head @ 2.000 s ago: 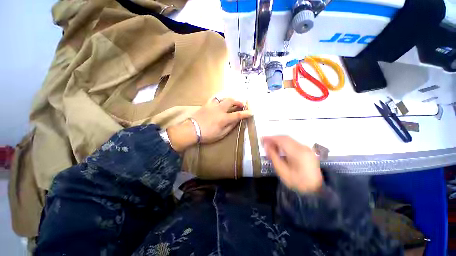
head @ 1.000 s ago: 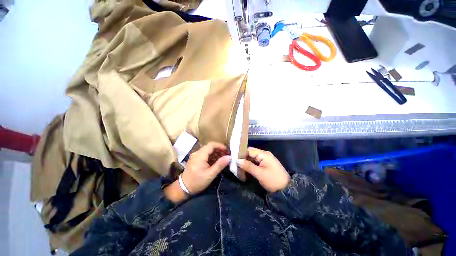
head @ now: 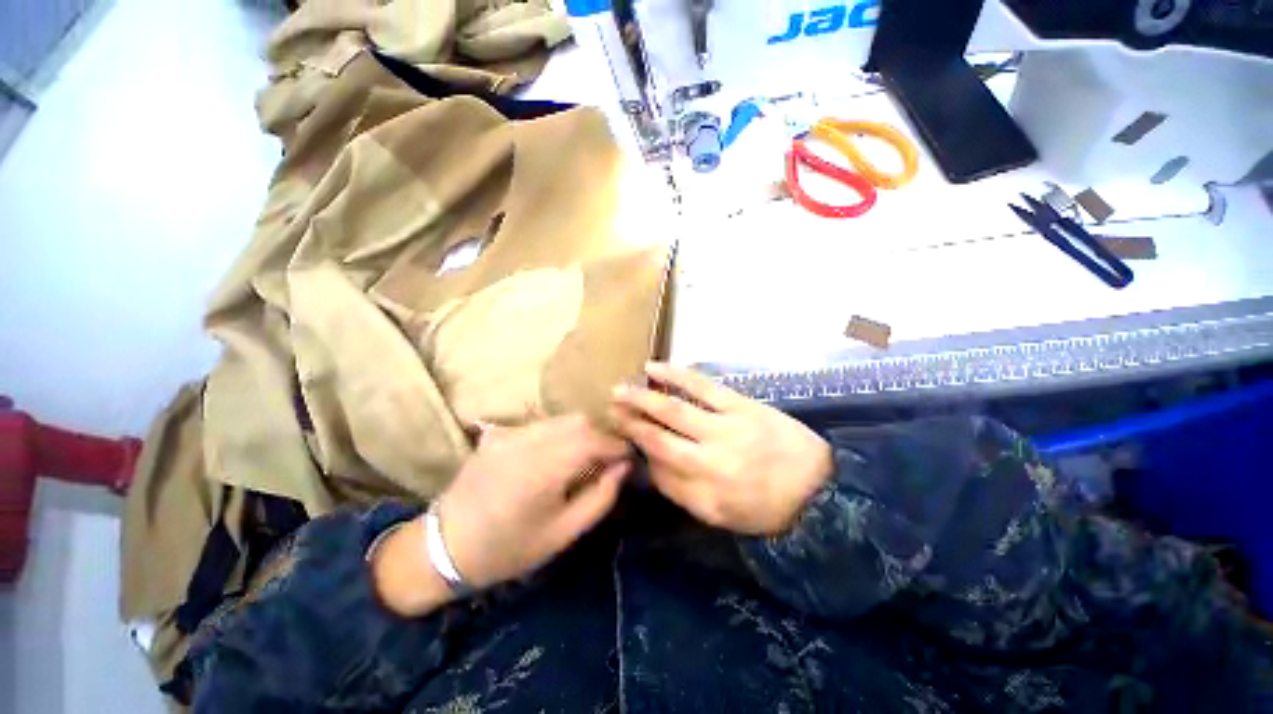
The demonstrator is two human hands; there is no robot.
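The tan garment (head: 377, 265) lies heaped over the left of the table and hangs off its front edge, with a dark band near its top. Its right edge runs from the needle area down to my hands. My left hand (head: 524, 499) is at the lower end of this edge, slightly blurred, fingertips bent in at the cloth. My right hand (head: 726, 453) lies beside it with its fingers on the cloth edge. The fingertips hide the lowest end of the edge. The sewing machine's needle area (head: 659, 133) is at the top centre.
Red and orange handled scissors (head: 834, 195), a black phone-like rectangle (head: 963, 126), black snips (head: 1072, 240) and small brown scraps (head: 868, 331) lie right of the machine needle. A ruler strip (head: 977, 352) lines the front edge. A blue bin (head: 1215, 467) is at lower right, a red pipe (head: 70, 453) at left.
Both hands have moved from further right to the cloth's lower edge near my body, then slightly up along it. The white strip and white label seen one second ago no longer show.
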